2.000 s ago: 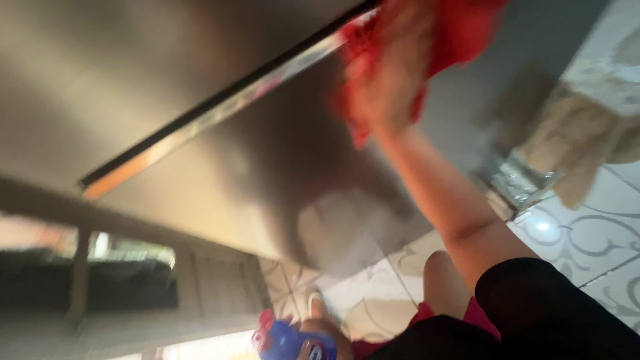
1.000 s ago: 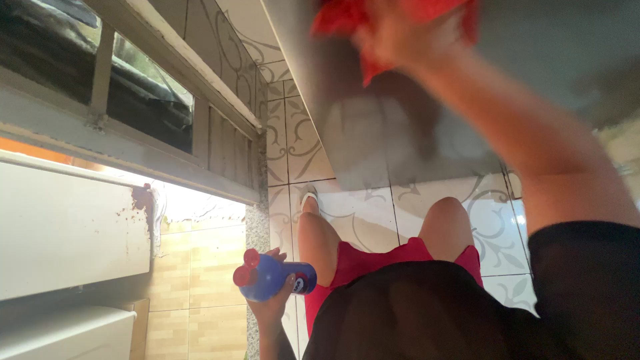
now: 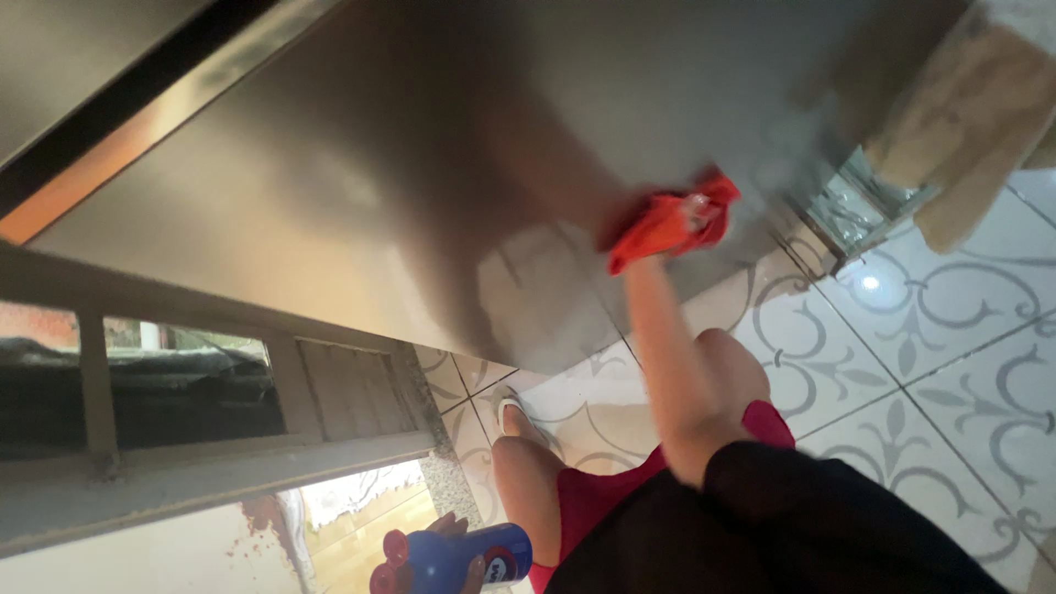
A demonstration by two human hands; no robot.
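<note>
A crumpled red cloth (image 3: 660, 227) lies under my right hand (image 3: 689, 216), which presses it on the lower part of a shiny stainless-steel refrigerator door (image 3: 396, 165). The cloth covers most of that hand, and the forearm below it is bare. At the bottom, my left hand (image 3: 462, 549) is wrapped around a blue plastic bottle (image 3: 474, 557) with red caps and a printed label. The bottle is tilted on its side in the view, away from the door.
A metal-framed door with glass panes (image 3: 190, 388) stands at the left. Patterned floor tiles (image 3: 907, 371) spread below and to the right. Beside the steel surface at the right are a glass-like object (image 3: 858, 206) and a brown cloth-like thing (image 3: 965, 124), blurred.
The right hand with the red cloth has moved down the steel surface, toward its lower edge. The left hand still holds the blue bottle. The view has turned.
</note>
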